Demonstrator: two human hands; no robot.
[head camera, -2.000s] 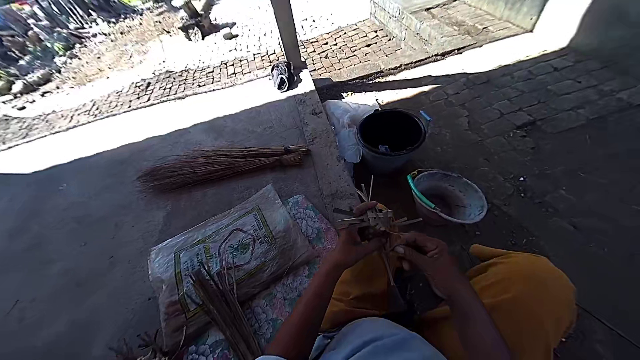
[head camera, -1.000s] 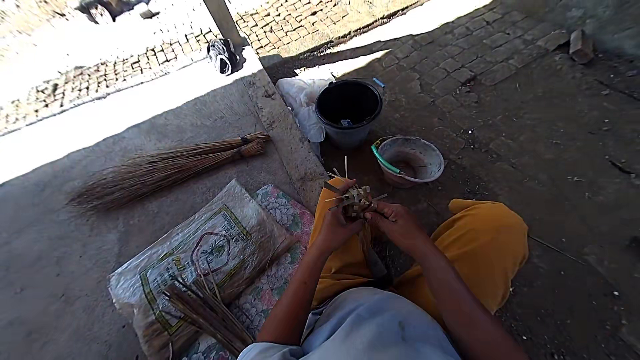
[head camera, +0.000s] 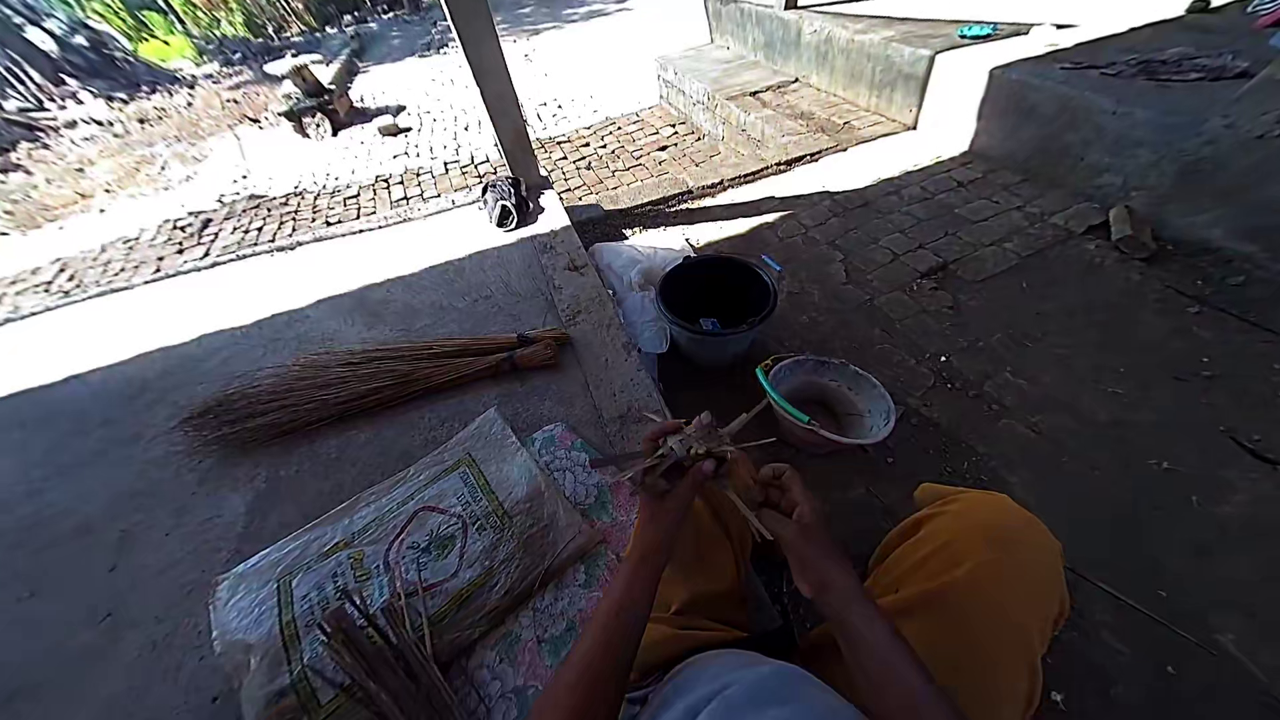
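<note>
In the middle of the head view, my left hand (head camera: 675, 480) grips a small woven piece of flat, pale plant strips (head camera: 700, 445), whose loose ends stick out on all sides. My right hand (head camera: 790, 500) is just to the right and below it, fingers bent close to the strips that hang down; whether it pinches one is too small to tell. A thin dark flat piece (head camera: 618, 460) juts out leftward by my left hand. Dark strips or stalks (head camera: 385, 655) lie in a bundle on a printed woven sack (head camera: 400, 560) at the lower left.
Twig brooms (head camera: 380, 385) lie on the concrete floor at left. A dark bucket (head camera: 715, 310) and a shallower pail (head camera: 850, 400) with a green-sleeved handle stand beyond my hands. Floral cloth (head camera: 560, 600) lies beside my leg. A post (head camera: 495, 90) rises behind a concrete edge.
My right hand has moved from against the woven piece to slightly below and right of it. My left hand has kept its hold. The view has swung between frames.
</note>
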